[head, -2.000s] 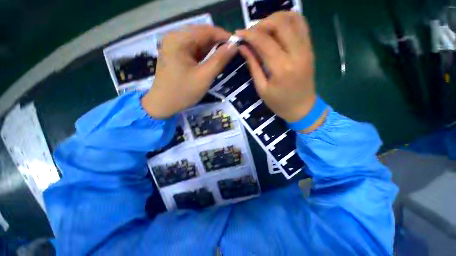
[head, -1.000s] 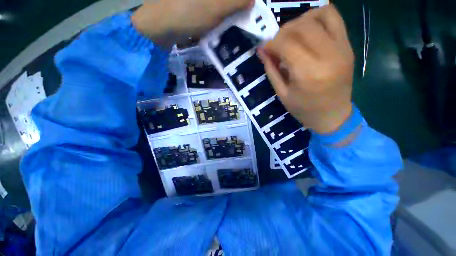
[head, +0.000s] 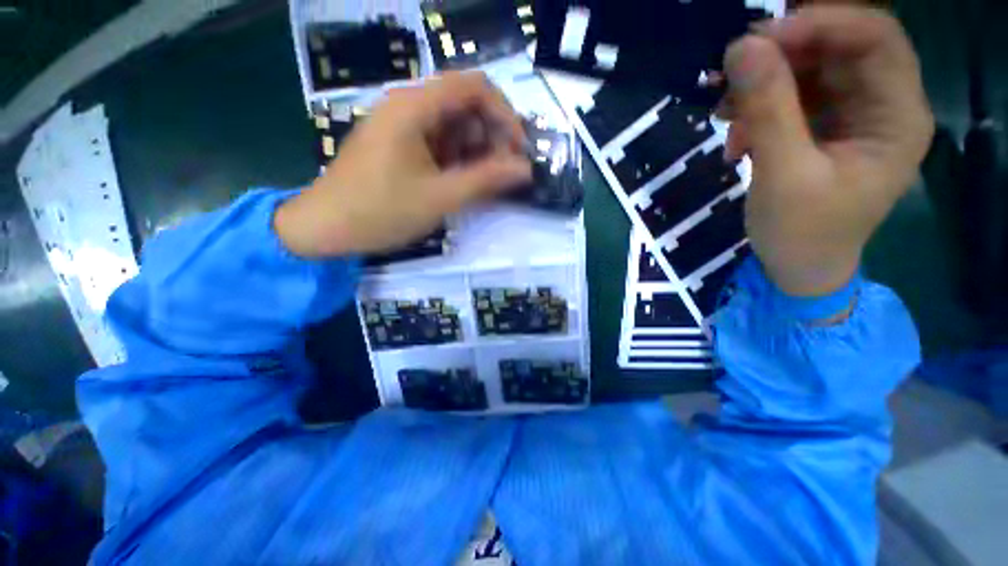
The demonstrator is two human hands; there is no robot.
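Note:
My left hand (head: 415, 166) is over the white tray (head: 481, 359), fingers pinched on a blurred, tilted circuit board (head: 556, 166). Below it one right-column pocket shows bare white. Other dark boards lie in pockets, such as the lower right one (head: 542, 381). My right hand (head: 829, 144) is over the right side of the liner sheet with black film pieces (head: 674, 182), thumb and fingers bent at its edge. The hand hides what is between the fingertips. A large black film area with white cut-outs (head: 652, 39) shows at the top, left of that hand.
A second sheet with white stripes (head: 663, 348) lies under the slanted one. Used white liner strips (head: 77, 221) lie at the left on the green mat (head: 205, 144). A pale curved strip (head: 122, 44) crosses the upper left. A grey surface (head: 956, 498) is at the lower right.
My left hand has come off the liner sheet and down to the tray, and a board has left its pocket. My right hand has moved right. The tray and sheet show differently as the view shifted.

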